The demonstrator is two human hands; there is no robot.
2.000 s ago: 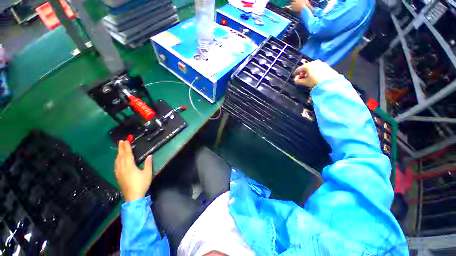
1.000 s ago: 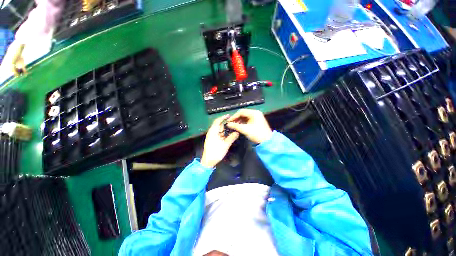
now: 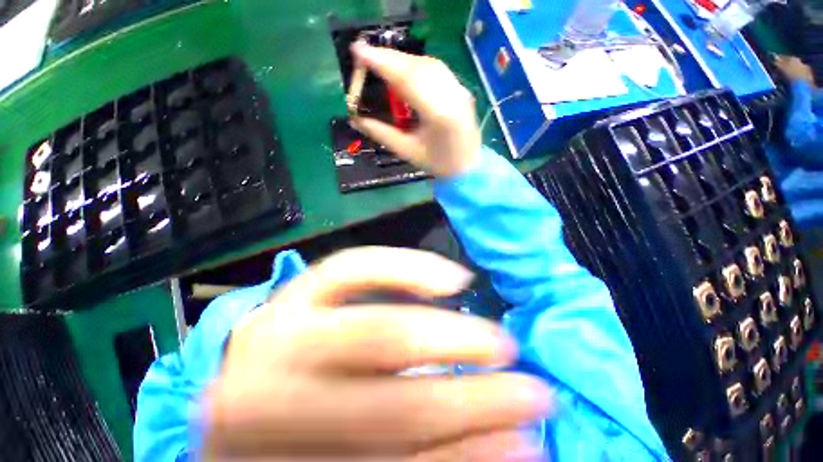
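Observation:
My right hand (image 3: pixel 424 108) is over the black press fixture (image 3: pixel 379 173) and hides much of it. Its thumb and finger hold a small beige part (image 3: pixel 356 88), seen edge-on and blurred. The fixture's red handle (image 3: pixel 400 106) shows behind the hand. My left hand (image 3: pixel 361 361) is raised close to the camera, large and blurred, with its fingers apart and nothing seen in it.
A black gridded tray (image 3: pixel 149 162) lies at left, with two beige squares at its far-left edge. A tall stack of black trays (image 3: pixel 632 235) at right holds rows of beige squares. Blue boxes (image 3: pixel 532 99) stand behind. A person's blue sleeve (image 3: pixel 799 117) shows at far right.
My hands were together in front of the fixture. My right hand has moved forward over it with the small part. My left hand has come up close to the camera.

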